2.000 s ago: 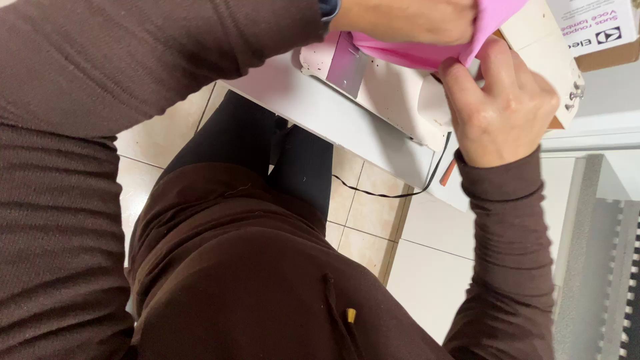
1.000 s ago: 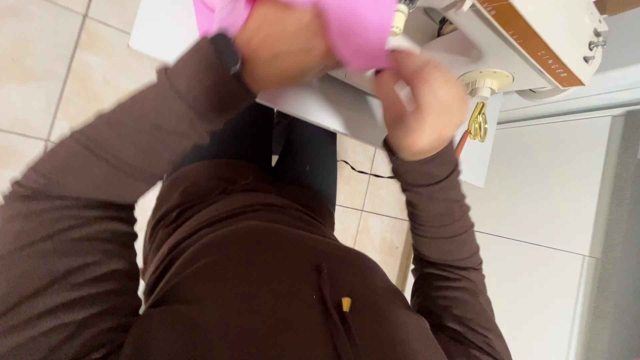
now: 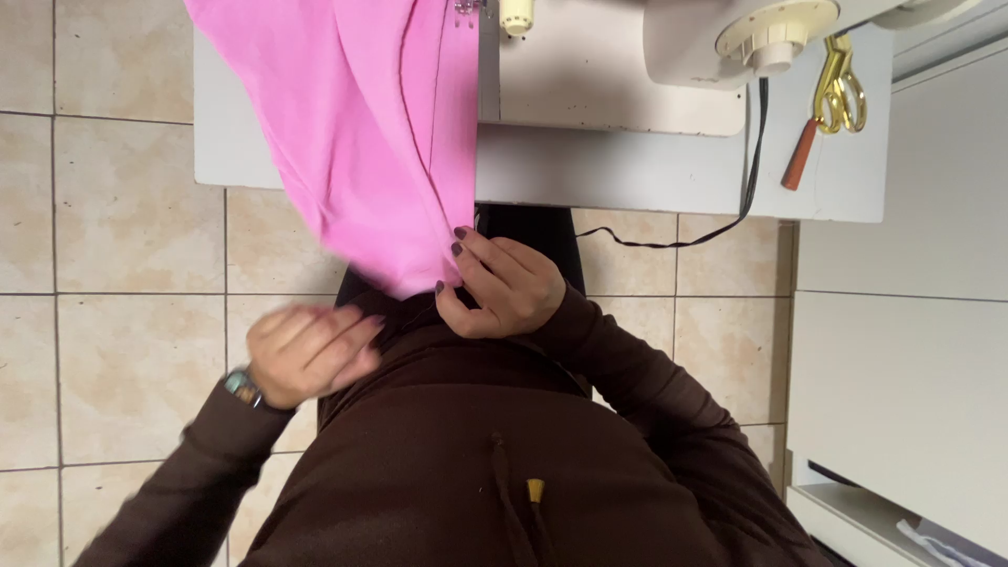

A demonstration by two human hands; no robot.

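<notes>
Pink fabric (image 3: 370, 134) with a stitched seam hangs over the front edge of a white table, its upper end by the presser foot (image 3: 465, 11) of a sewing machine (image 3: 614, 83). My right hand (image 3: 504, 283) pinches the fabric's lower corner between thumb and fingers. To the left, apart from the cloth, my left hand (image 3: 315, 354) is blurred, with curled fingers; whether it holds a thread or anything small cannot be told. A watch (image 3: 244, 387) is on the left wrist.
Gold-handled scissors (image 3: 839, 90) and a tool with a tapered orange handle (image 3: 799, 153) lie on the table (image 3: 614, 169) at the right. A black cord (image 3: 757, 169) hangs over its edge. White drawers (image 3: 898, 339) stand at the right.
Both hands were at the bunched pink fabric near the machine. Now the fabric extends down past the table edge, and my left hand is away from it. The view has shifted.
</notes>
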